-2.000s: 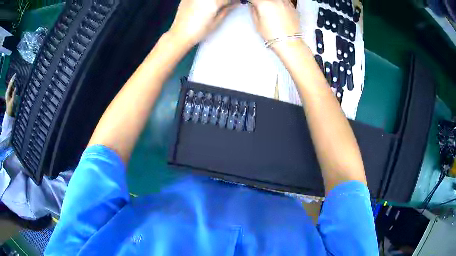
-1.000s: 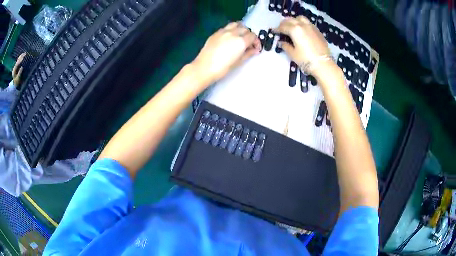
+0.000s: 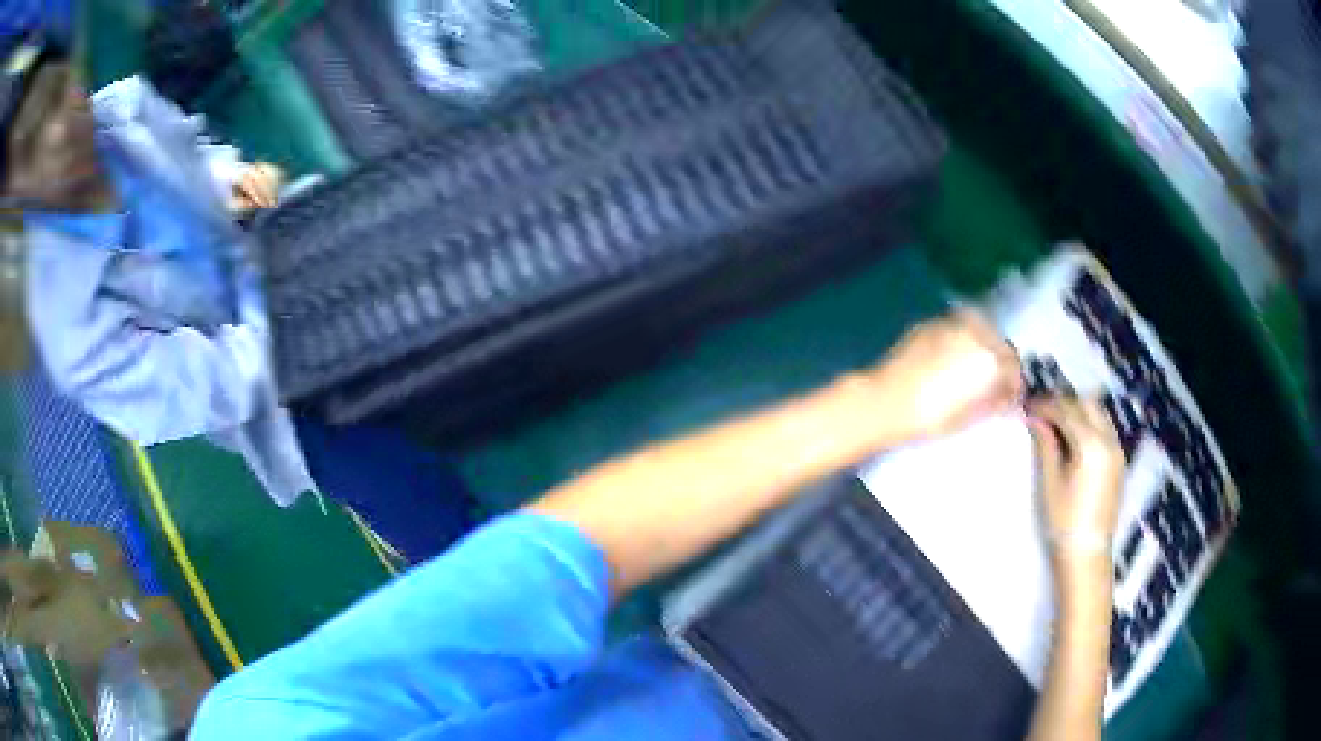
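Observation:
My left hand (image 3: 949, 374) and my right hand (image 3: 1079, 456) are bare and close together over the white padding sheet (image 3: 963, 528). Motion blur hides whether either one holds a part. Small black parts (image 3: 1185, 528) lie scattered on the sheet's far and right side. The black loading tray (image 3: 811, 637) lies against the sheet's near edge, cut off by the bottom of the picture. One short row of glossy parts (image 3: 872, 582) sits near its left end.
A thick stack of filled black trays (image 3: 580, 217) stands on the green bench (image 3: 695, 377) at left. A person in pale clothing (image 3: 152, 311) is beyond it. Crumpled clear plastic (image 3: 464, 44) lies behind the stack. A yellow line (image 3: 186, 557) runs at lower left.
The view has turned left, so the sheet, the loading tray and my hands now appear lower right. More of the tray stack and the other person shows. My hands have come closer together.

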